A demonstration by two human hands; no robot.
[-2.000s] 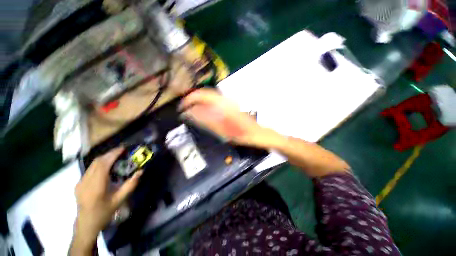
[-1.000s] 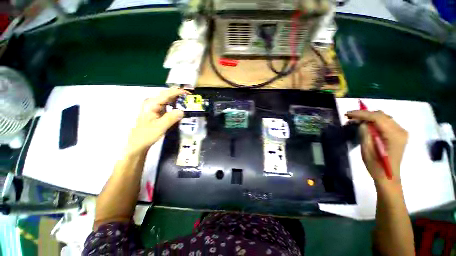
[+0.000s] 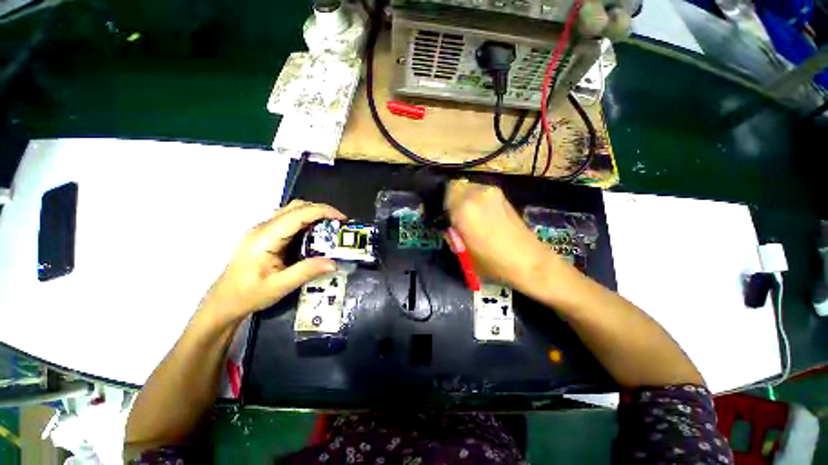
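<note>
My left hand (image 3: pixel 272 256) holds a small circuit board (image 3: pixel 348 242) with a yellow block, between thumb and fingers, above the left socket strip (image 3: pixel 320 300) on the black panel (image 3: pixel 381 372). My right hand (image 3: pixel 490 232) is over the middle of the panel. It holds a red pen-shaped tool (image 3: pixel 464 262) pointing down toward the right socket strip (image 3: pixel 495 313), and a dark lump, perhaps a plug (image 3: pixel 434 202), is at its fingertips. A thin dark cable loops on the panel below. Part of the right socket strip is hidden by the right hand.
A beige instrument (image 3: pixel 454 64) with black and red leads stands on a wooden board (image 3: pixel 399 136) behind the panel, with a red piece (image 3: pixel 406 110) there. A white adapter stack (image 3: pixel 313 100) is beside it. A phone (image 3: pixel 58 231) lies left; a white charger (image 3: pixel 772 258) lies right.
My right hand has moved left from the right white sheet to the panel's middle, with the red tool. The circuit board in my left hand has moved slightly down.
</note>
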